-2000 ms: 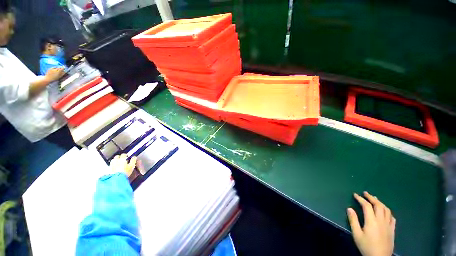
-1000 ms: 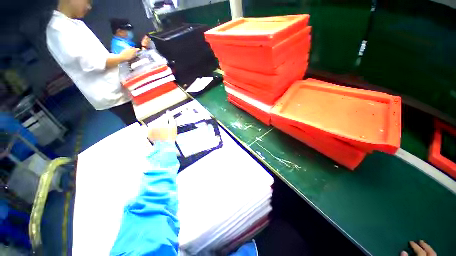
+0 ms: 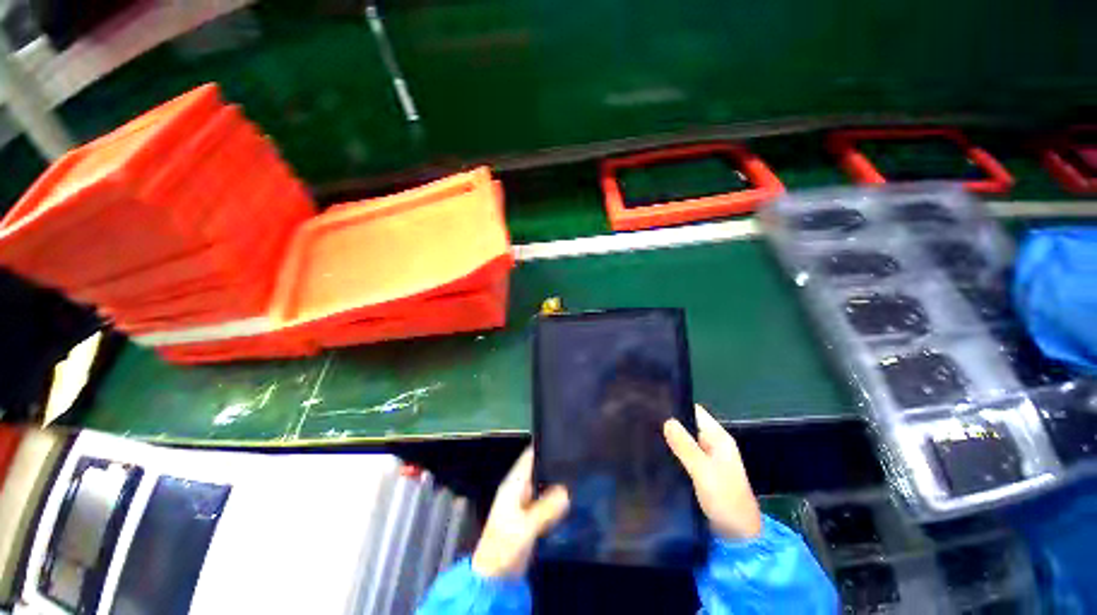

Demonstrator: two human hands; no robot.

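Note:
A tablet screen assembly (image 3: 616,421), black and glossy, is held upright in front of me with its mirror-like face towards the camera. A small yellow spot (image 3: 552,306) shows at its top left corner. My left hand (image 3: 517,519) grips its left lower edge, thumb on the face. My right hand (image 3: 718,472) grips its right edge, thumb on the face. The fingers behind it are hidden. Two more units, one silver-backed (image 3: 87,529) and one dark (image 3: 172,547), lie in the white foam tray (image 3: 283,523) at lower left.
Two stacks of orange trays (image 3: 391,255) stand on the green bench (image 3: 734,318) at left. Red-orange frames (image 3: 694,215) lie along the line behind. A clear blister tray (image 3: 884,360) with dark parts overhangs the bench at right, beside a blue sleeve (image 3: 1061,294).
The view has swung right. My left hand has left the foam tray, and both hands now hold a tablet unit. The blister tray has come into view.

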